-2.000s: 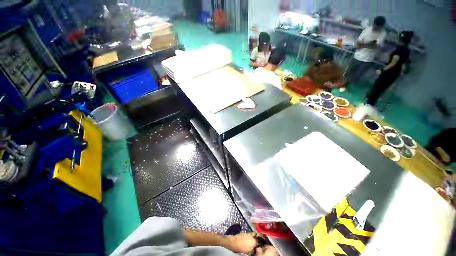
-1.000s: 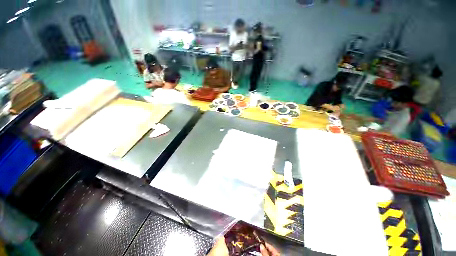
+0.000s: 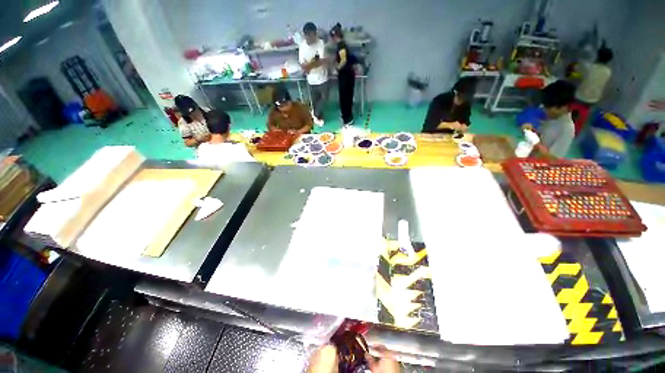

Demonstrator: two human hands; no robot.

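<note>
A small dark red item with yellowish marks (image 3: pixel 351 350) is held between my two hands at the bottom centre, in front of the bench edge. My left hand (image 3: pixel 323 360) grips its left side. My right hand (image 3: pixel 384 360) is at its right side, with the fingers bent onto it. Both hands are bare and cut off by the lower edge. What the item is cannot be told.
A metal bench (image 3: pixel 240 251) holds a white sheet (image 3: pixel 335 240), a long white sheet (image 3: pixel 485 262), a red tray of small coloured pieces (image 3: pixel 576 195), cardboard (image 3: pixel 171 232), gloves (image 3: pixel 208 208) and a cream stack (image 3: pixel 91 191). Several people are behind, around a yellow table (image 3: pixel 364 156) with bowls.
The view has swung right, away from the blue-and-yellow press, to face the bench. The red tray has come into view. Both hands have stayed together low in the picture, and the dark red item now shows between them.
</note>
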